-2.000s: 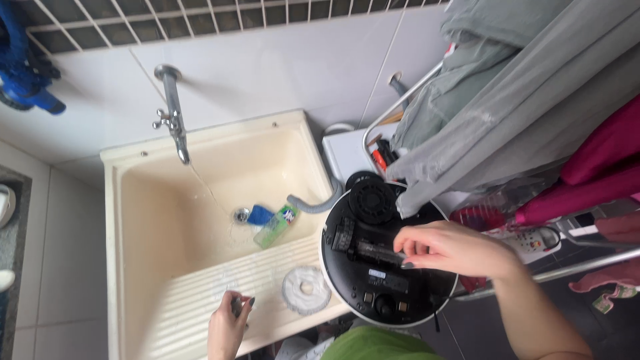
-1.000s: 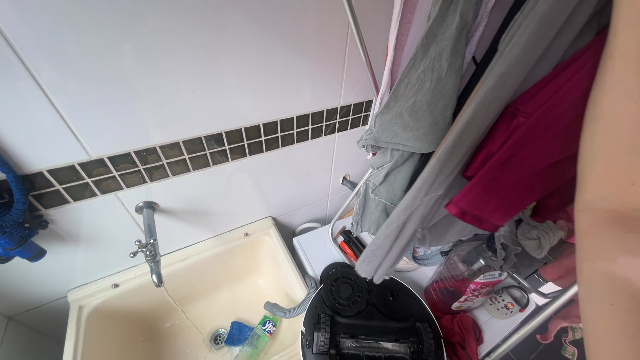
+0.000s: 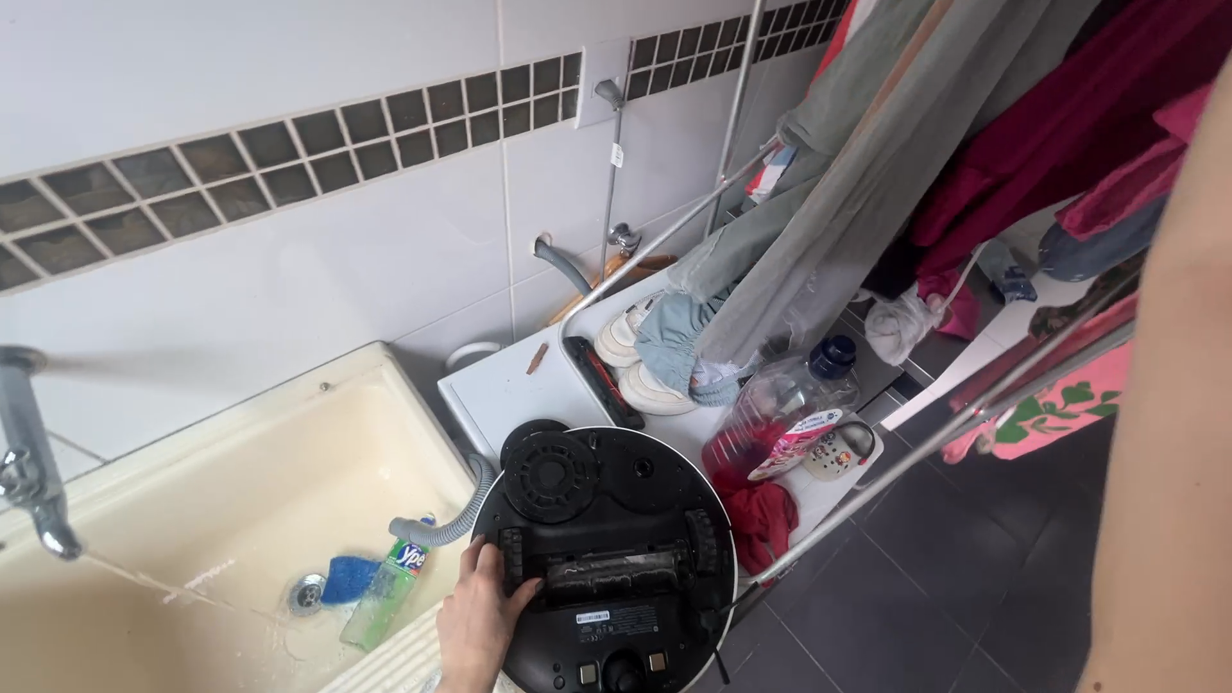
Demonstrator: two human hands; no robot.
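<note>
A black robot vacuum (image 3: 616,539) lies upside down beside the sink, its brush slot, wheels and round mop mount showing. My left hand (image 3: 484,606) grips its left rim near one wheel, the thumb over the underside by the brush slot. My right forearm rises along the right edge of the view; the right hand itself is out of frame. In the cream sink (image 3: 241,443) a blue sponge (image 3: 350,579) lies by the drain, with a green dish soap bottle (image 3: 388,589) next to it. A thin stream runs from the chrome faucet (image 3: 38,472).
A white appliance top (image 3: 520,395) bears pale shoes (image 3: 626,337) and a large bottle of pink liquid (image 3: 775,423). Metal rack bars (image 3: 895,472) cross at the right, hung with grey cloth (image 3: 866,192) and magenta cloth (image 3: 1020,144). A grey hose (image 3: 457,525) bends over the sink's edge.
Two seconds ago my right hand was on the vacuum and my left over the sink's ribbed ledge; now the left is on the vacuum and the right is out of view. The view has shifted considerably.
</note>
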